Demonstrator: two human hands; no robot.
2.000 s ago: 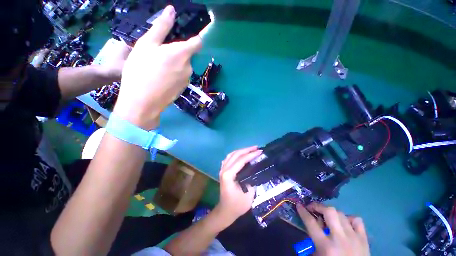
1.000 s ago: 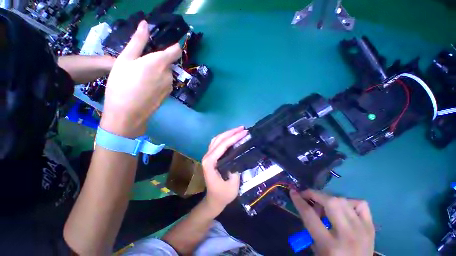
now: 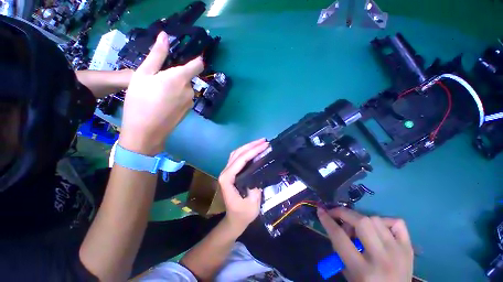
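My left hand [image 3: 238, 187] grips the left end of a black device body [image 3: 309, 160], tilted above the bench. A white flat strip [image 3: 287, 195] and thin yellow and red lead wires [image 3: 298, 207] run along its lower side. My right hand [image 3: 372, 239] is at the lower edge, with thumb and fingertips pinched on the lead wires. A bright blue cylindrical part [image 3: 332, 266] shows under my right hand; whether the hand holds it I cannot tell. The black body has a pale label and a round barrel end at the right.
A black housing shell [image 3: 408, 124] with a green dot, red wire and white ribbon cable lies right. More units lie at the right edge. At left a neighbouring person's hand [image 3: 160, 99] with a blue wrist strap handles a black unit. A metal upright's bracket [image 3: 353, 15] stands behind.
The view has shifted, so the bench things sit differently. The device body has turned, showing its barrel end and pale label more clearly. My hands keep their hold on it and the wires.
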